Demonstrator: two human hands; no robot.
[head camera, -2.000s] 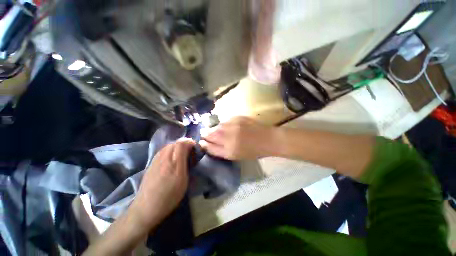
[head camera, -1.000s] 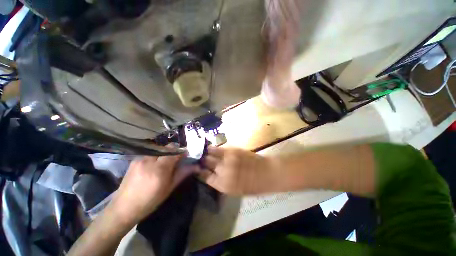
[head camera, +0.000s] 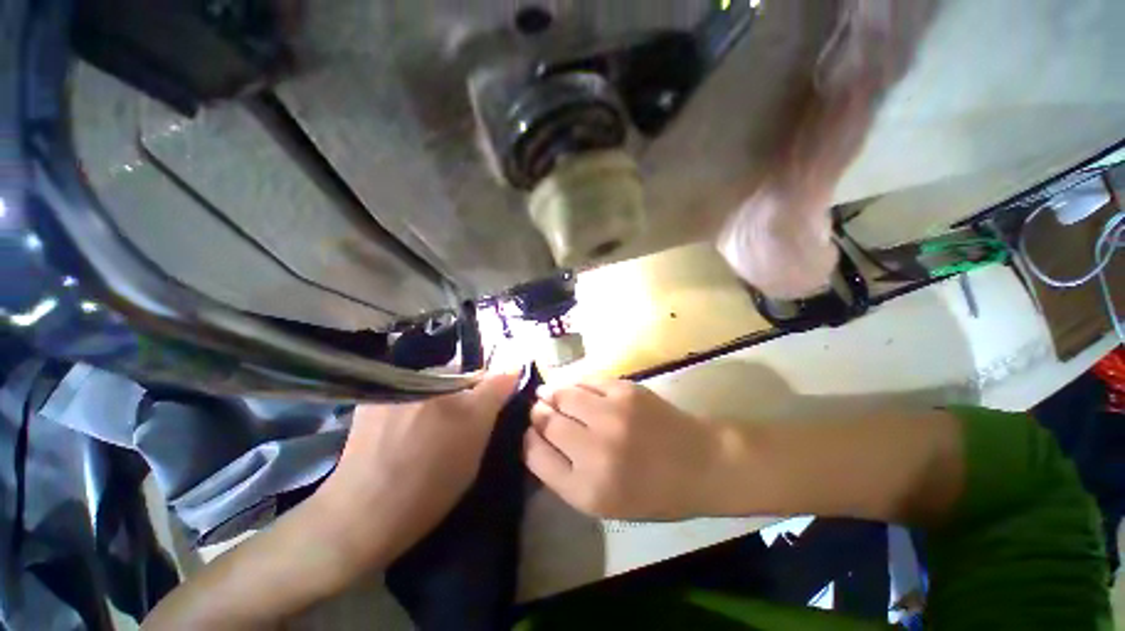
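Observation:
A black fabric piece (head camera: 463, 542) runs from the needle area down over the table's front edge. My left hand (head camera: 413, 462) lies on it with the fingertips pinching its edge just in front of the presser foot. My right hand (head camera: 623, 450) has its fingers curled at the fabric's right edge, close to the left fingertips. The presser foot area (head camera: 500, 333) is washed out by bright light, so the needle and stitch are hidden. A small pale block (head camera: 565, 350) sits right of the foot.
The sewing machine head (head camera: 383, 160) fills the top, with a cream knob (head camera: 590, 212). A pink-white bundle (head camera: 783, 240) hangs over black-handled scissors (head camera: 849, 296). A green-handled tool (head camera: 965, 250) lies further right. Grey garment pieces (head camera: 247, 456) are heaped at left.
The view has moved closer to the machine head. The grey fabric seen under my hands earlier has gone from there; black fabric now lies between them. Both hands stay near the foot.

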